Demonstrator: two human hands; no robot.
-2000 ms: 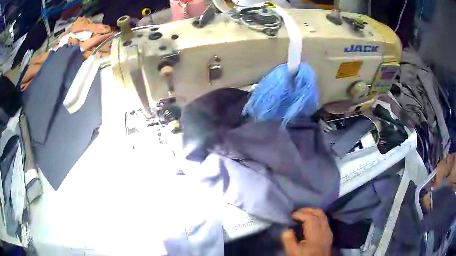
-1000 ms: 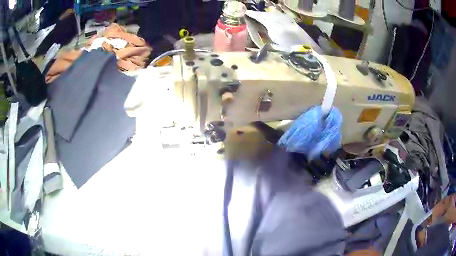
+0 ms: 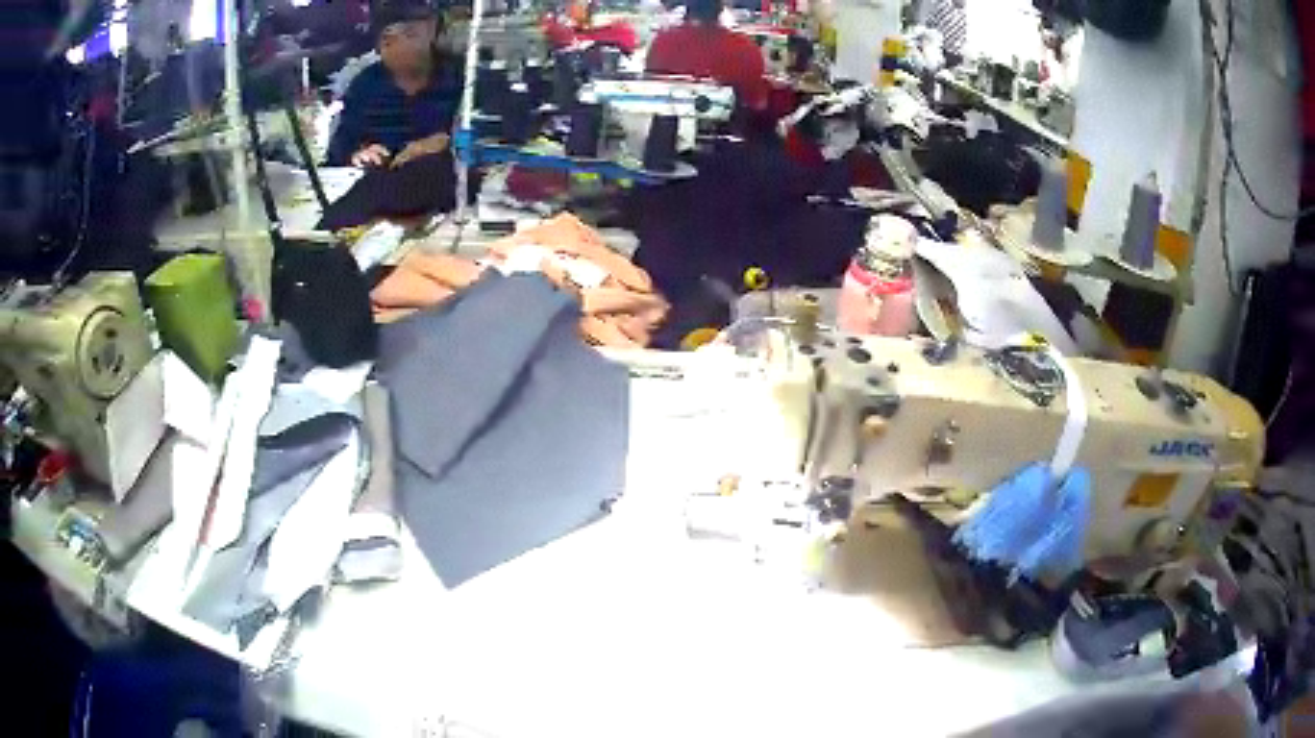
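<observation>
A dark grey panel stack lies left of the cream sewing machine, angular, with a fold or overlapping edge. The needle area is washed out by glare. Dark cloth sits under the machine arm, near the blue tassel. A tan patch right of the needle area is too blurred to name. No left hand can be made out. A blurred skin-toned shape at the bottom right edge may be part of my right hand or arm; its fingers cannot be seen.
Pale and grey strips lie far left, beside another machine and a green block. An orange-peach cloth pile and pink bottle stand behind. Small pieces lie right. A person sits behind; another wears red.
The view has swung up and left, showing the workshop behind. The large grey cloth in front of the machine has gone from the visible tabletop. The clearly visible hand at the front is gone.
</observation>
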